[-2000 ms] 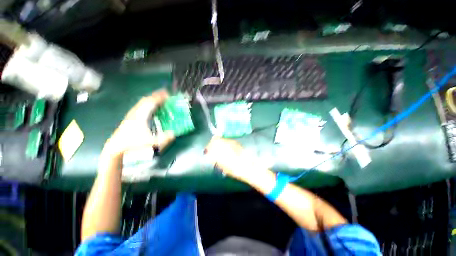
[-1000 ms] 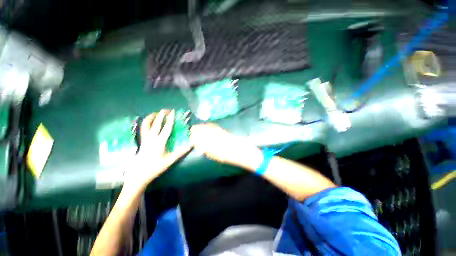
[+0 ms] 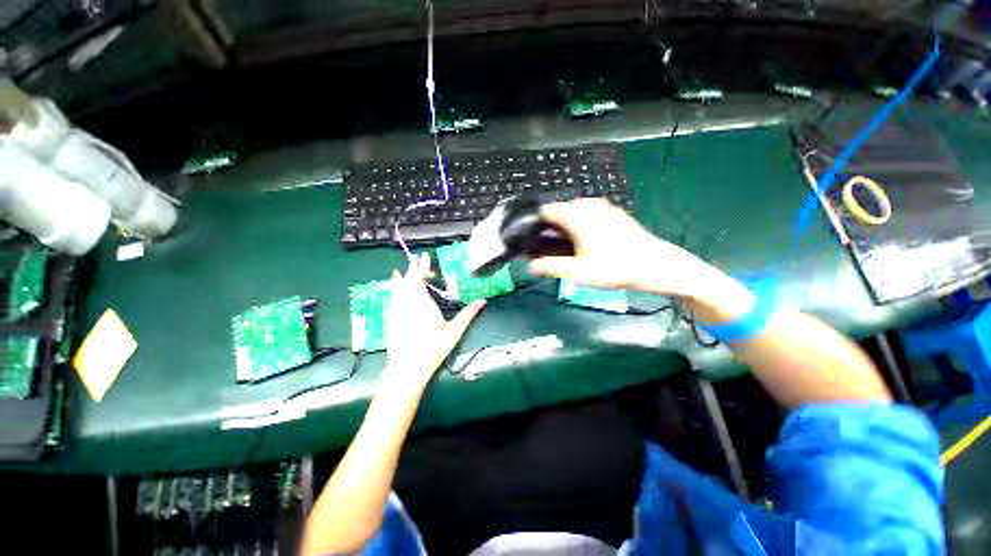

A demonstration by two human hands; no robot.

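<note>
Green circuit boards lie in a row on the green bench mat. My right hand (image 3: pixel 598 248) is shut on the black barcode scanner (image 3: pixel 515 232), held above one board (image 3: pixel 486 285) near the middle. My left hand (image 3: pixel 422 326) rests between that board and the board to its left (image 3: pixel 371 315), thumb and fingers spread. Its fingertips are at the white cable (image 3: pixel 400 234) and the board's left edge; exact contact is unclear. Another board (image 3: pixel 272 339) lies further left with a black cable at its edge. A board (image 3: pixel 592 294) lies partly under my right forearm.
A black keyboard (image 3: pixel 478 190) lies behind the boards. A yellow tape roll (image 3: pixel 867 201) lies on a black mat (image 3: pixel 907 255) at right. A yellow note (image 3: pixel 105 354), a white wrapped bundle (image 3: pixel 65 190) and a tray of boards (image 3: pixel 27 429) are at left. A blue cord (image 3: pixel 869 130) hangs at right.
My right hand has risen from the boards and now holds the scanner. My left hand has moved right, off the second board towards the third. The view has shifted.
</note>
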